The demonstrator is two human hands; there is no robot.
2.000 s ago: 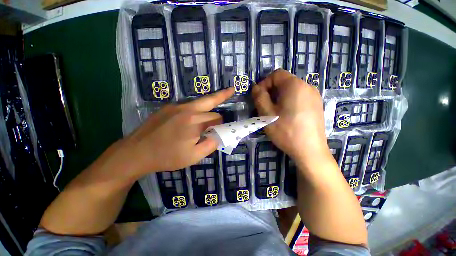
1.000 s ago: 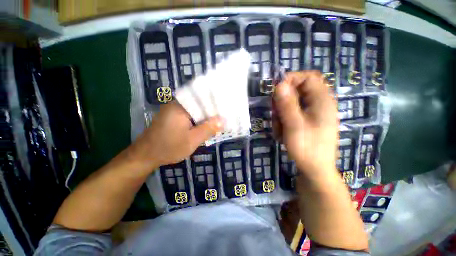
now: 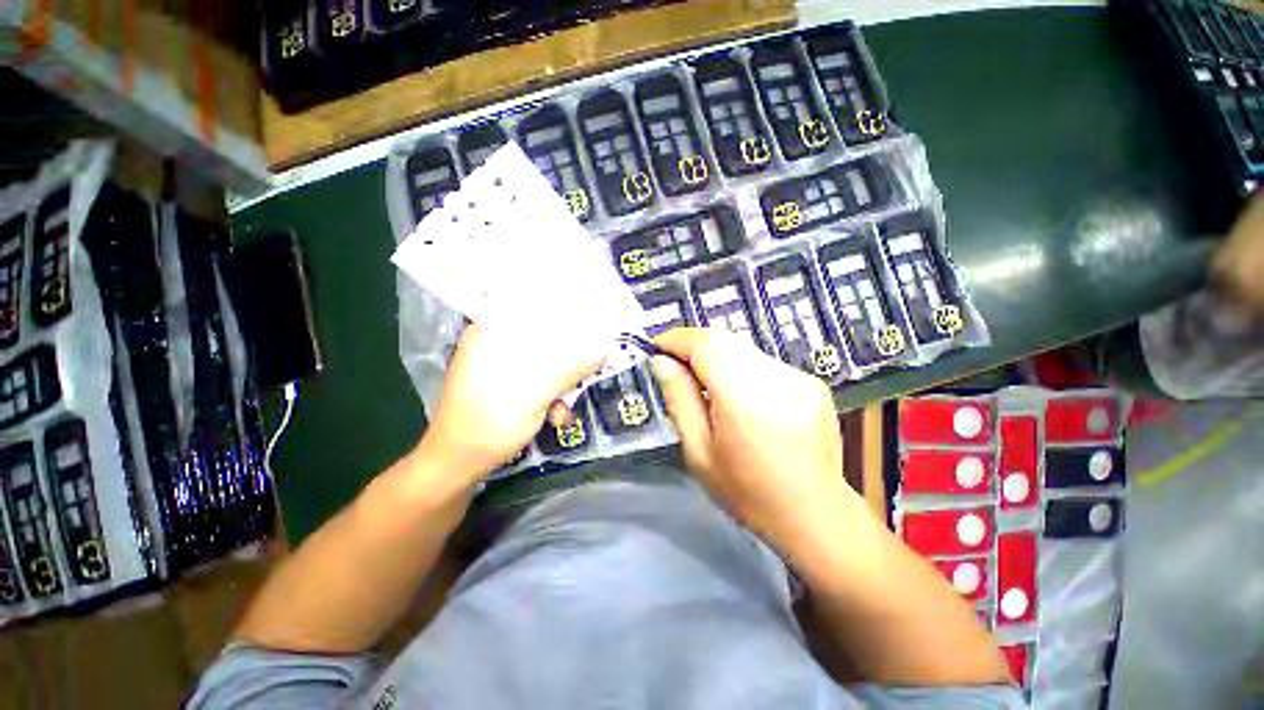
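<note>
My left hand (image 3: 502, 391) holds a white sticker sheet (image 3: 520, 257) with small dark dots, thumb on its lower part, above the left side of the tray. My right hand (image 3: 749, 416) is at the sheet's lower right edge, its thumb and index finger pinching a thin dark item (image 3: 638, 341), perhaps tweezers, whose tip is at the sheet. The translucent blister tray (image 3: 970, 312) lies beneath, holding black housings (image 3: 674, 128) with pale openings and yellow four-loop marks. The sheet and hands hide some housings at the left and lower left. I cannot make out a loose sticker.
A black smartphone (image 3: 273, 308) with a white cable (image 3: 284, 423) lies at left. Stacked filled trays (image 3: 132, 402) stand at far left. A wooden board (image 3: 555, 70) runs along the far edge. Red and black parts (image 3: 947, 472) lie lower right. Another person's blurred hand (image 3: 1243, 257) shows at the right edge.
The view has turned and shifted, showing more at left and right. My right hand has moved from above the tray to the sheet's lower edge. The sheet stays in my left hand.
</note>
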